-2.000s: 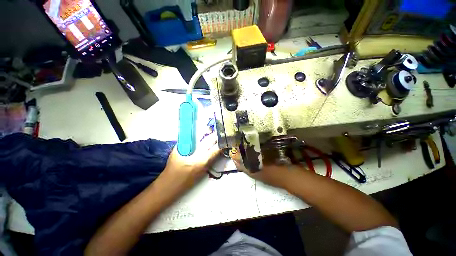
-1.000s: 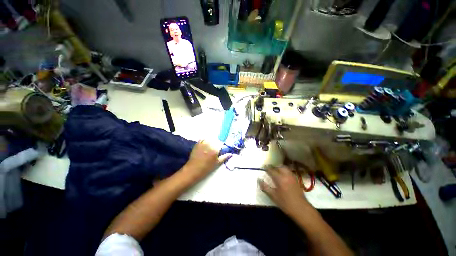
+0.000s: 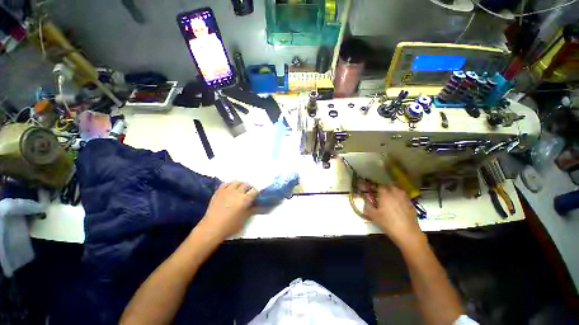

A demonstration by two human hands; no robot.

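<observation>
The navy padded jacket lies over the left part of the table. My left hand grips its sleeve; the sleeve end sticks out to the right of my fingers, paler blue in the lamp glow. My right hand is on the scissors, below the machine arm. The scissors' blades point up and left, and my fingers partly hide the loops. The cream sewing machine stands behind, its needle area left of the scissors and away from the sleeve end.
A lit phone stands at the back. A black strip lies behind the jacket. A yellow-handled tool and orange-black pliers lie right, under the arm. Part of another machine is at far left. A control panel stands behind.
The sleeve end has come forward from the needle area with my left hand. My right hand has let go of the thin dark cord seen earlier and moved right onto the scissors. The view has shifted.
</observation>
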